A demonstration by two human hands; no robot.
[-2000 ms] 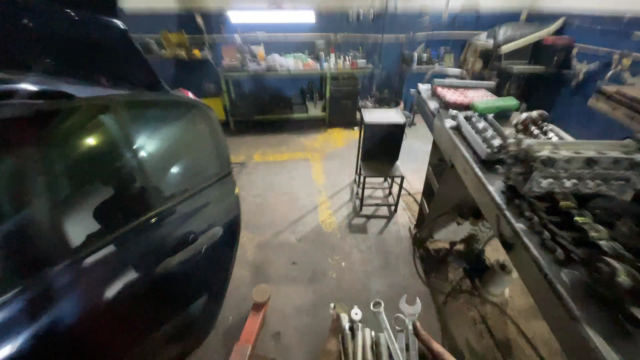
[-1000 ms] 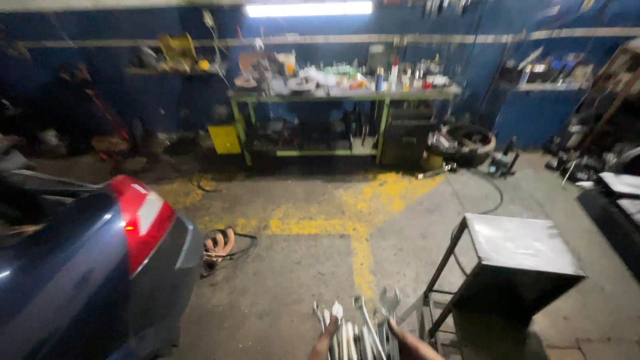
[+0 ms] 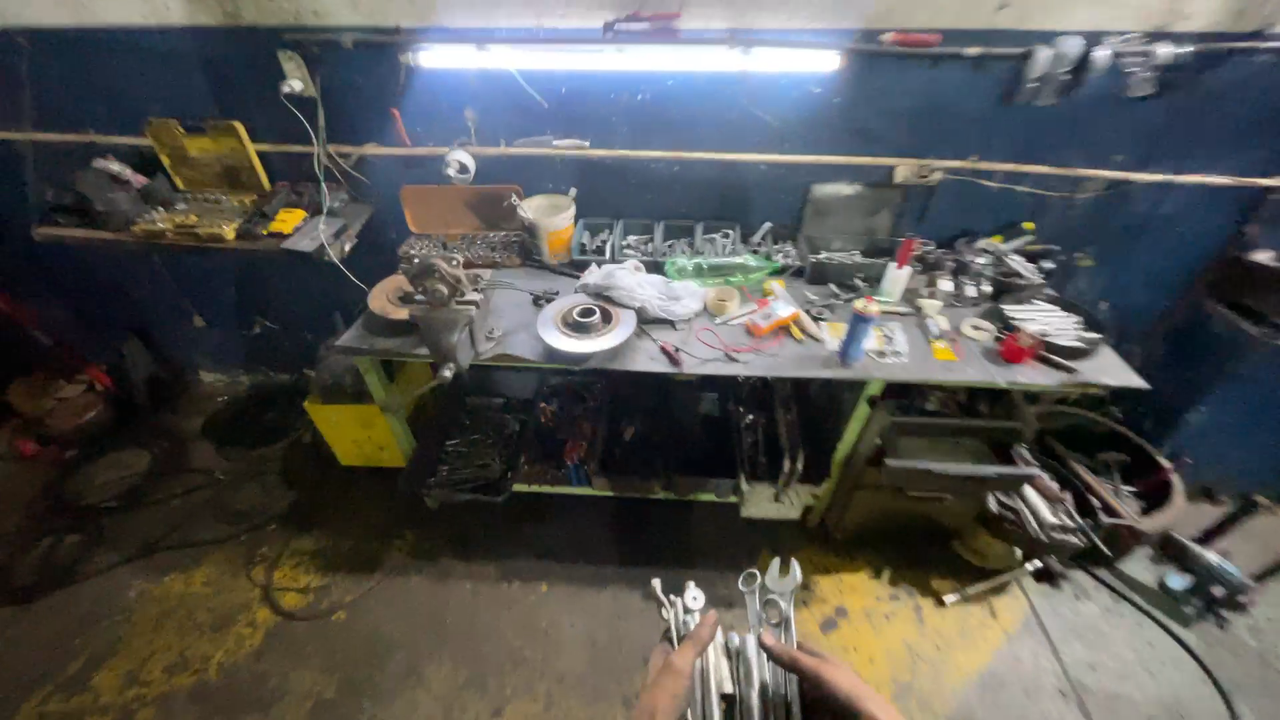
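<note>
At the bottom of the view, my left hand (image 3: 680, 672) and my right hand (image 3: 825, 680) grip a bundle of metal wrenches (image 3: 735, 665) between them, one from each side. An open-end wrench (image 3: 783, 578) and a ring-end wrench (image 3: 750, 590) stick up at the bundle's right, near my right thumb. Sockets or tool ends (image 3: 693, 597) show at its left, beside my left hand. The lower ends of the tools are hidden below the frame. Beyond my hands stands a workbench (image 3: 700, 368) with a brake disc (image 3: 586, 324) on its top.
The bench bears a bench vise (image 3: 445, 315), a white rag (image 3: 642, 290), a blue spray can (image 3: 858, 332) and a dark bowl of metal parts (image 3: 1075, 345). A yellow tool case (image 3: 208, 158) lies open on the left shelf. Metal parts and a black hose (image 3: 1165, 640) lie on the floor at right.
The view has turned from the car and the side bench to the back workbench, which is now much nearer. Both hands still hold the bundle of wrenches. The metal stand has left the view.
</note>
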